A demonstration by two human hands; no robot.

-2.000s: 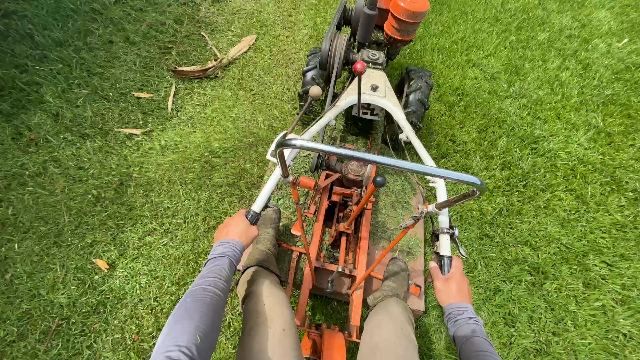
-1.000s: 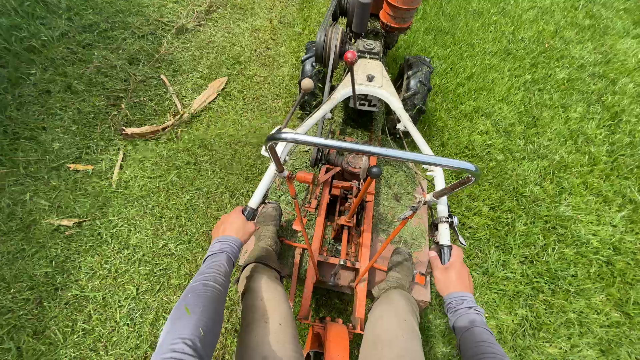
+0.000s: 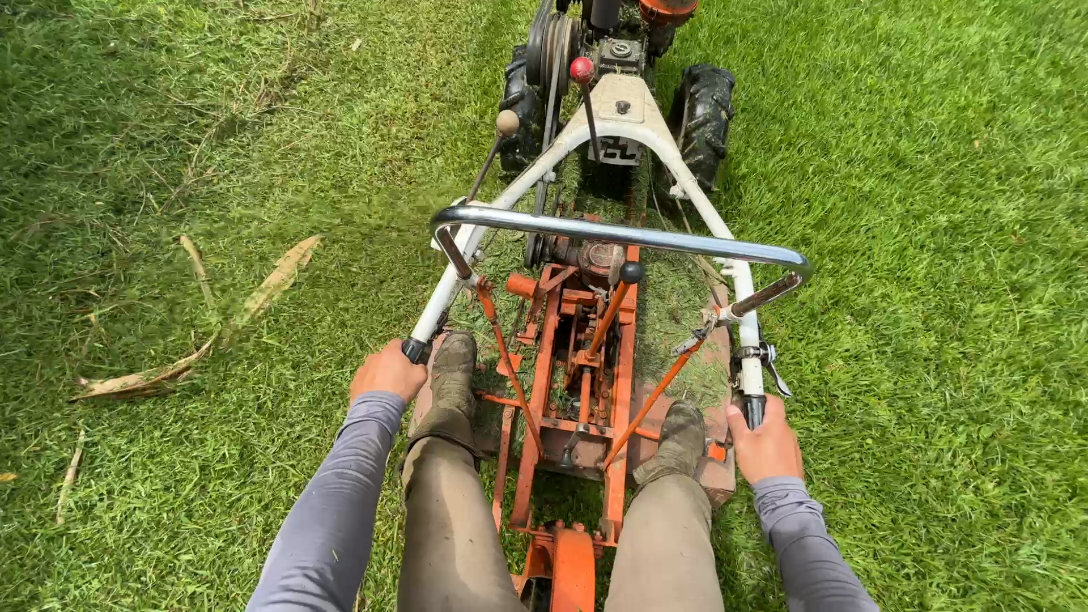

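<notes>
My left hand (image 3: 388,372) is closed round the black grip at the left end of the white handlebar (image 3: 711,212) of a ride-on two-wheel tractor mower. Round the right grip (image 3: 753,410) my right hand (image 3: 767,442) is wrapped, just below a metal hand lever (image 3: 775,371). A chrome bar (image 3: 620,232) crosses between the handles. Below it an orange lever with a black knob (image 3: 631,272) rises from the orange frame (image 3: 625,365). My boots (image 3: 453,374) rest on the grass-strewn mower deck (image 3: 671,365). Farther forward stand levers with a red knob (image 3: 582,70) and a tan knob (image 3: 507,123).
Two lugged tyres (image 3: 704,119) flank the engine unit ahead. Dry curled plant pieces (image 3: 276,280) lie on the grass at left, with a thin stick (image 3: 70,476) nearer me. Cut clippings cover the left ground; taller grass (image 3: 935,255) grows at right. An orange wheel guard (image 3: 574,569) is between my legs.
The dry plant pieces at left have shifted down and leftward in view as the machine moves forward over the grass. Both hands stay on the grips.
</notes>
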